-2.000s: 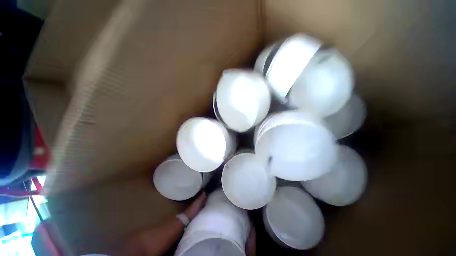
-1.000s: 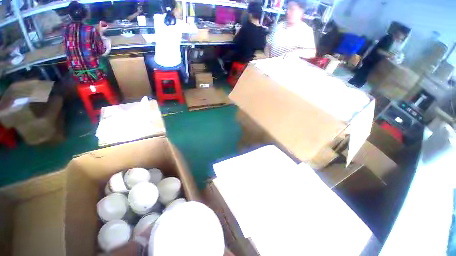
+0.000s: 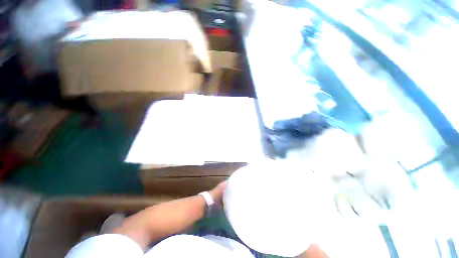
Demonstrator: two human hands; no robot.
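Observation:
A large off-white bowl or stack of bowls point(image 3: 272, 209), washed out by glare, is held out in front of me at the lower middle. My left hand point(image 3: 219, 193), with a pale band on the wrist, grips its left side; the fingers are mostly hidden behind it. My right hand point(image 3: 315, 251) shows only as a small blurred patch of skin at its lower right, against the bowl. Further off-white rounded pieces point(image 3: 336, 151) lie on the bright bench at right, their outlines lost in glare.
White sheets point(image 3: 201, 131) lie on a carton ahead. A larger carton point(image 3: 126, 65) stands behind, with a blurred person point(image 3: 40, 35) at its left. Dark blue cloth point(image 3: 302, 128) lies on the bench. An open carton's edge point(image 3: 75, 206) is at lower left, above green floor point(image 3: 85, 161).
My view has swung from inside the bowl carton, up and right to the bench. The held white piece has moved out of the carton and rightward to the bench side.

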